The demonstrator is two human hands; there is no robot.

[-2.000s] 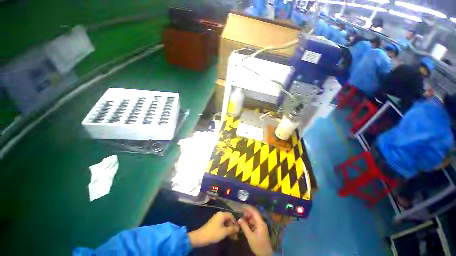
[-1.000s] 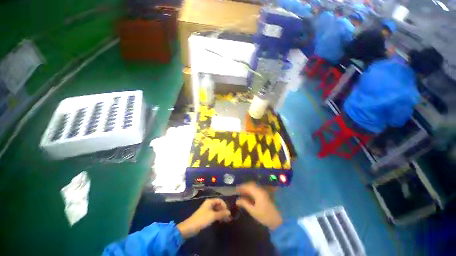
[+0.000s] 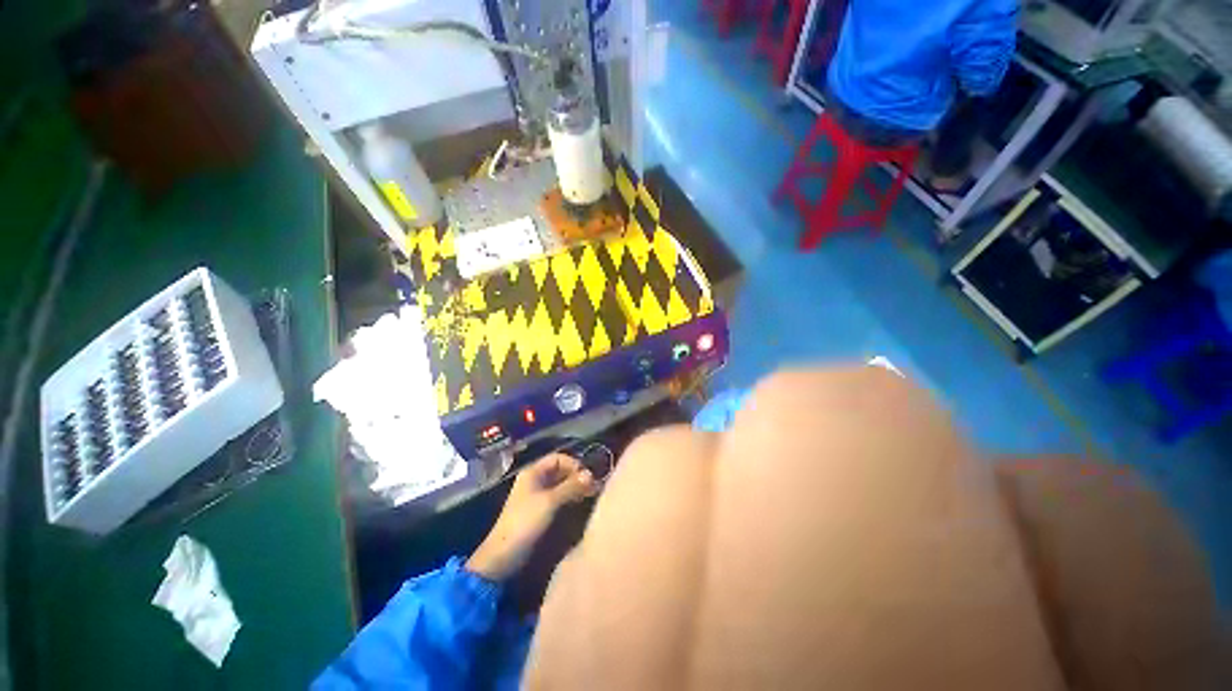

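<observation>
My left hand [image 3: 536,502] is bare and holds a small dark round part [image 3: 595,460] at its fingertips, in front of the machine's front panel [image 3: 601,389]. My right hand [image 3: 865,540] is very close to the camera and fills the lower right; its fingertips and anything it holds cannot be made out. The machine's white cylinder [image 3: 577,154] stands over an orange fixture [image 3: 584,213] at the right of the metal plate [image 3: 473,204].
A white foam tray [image 3: 255,367] with dark parts lies on the green bench [image 3: 291,574] at left. A crumpled tissue [image 3: 199,602] lies below it. A white cloth heap [image 3: 385,405] touches the machine's left side. A person in blue [image 3: 903,61] sits on a red stool [image 3: 844,182].
My right hand has risen from the front of the machine to close before the camera. My left hand stays low with the part. The view has turned and the machine appears nearer.
</observation>
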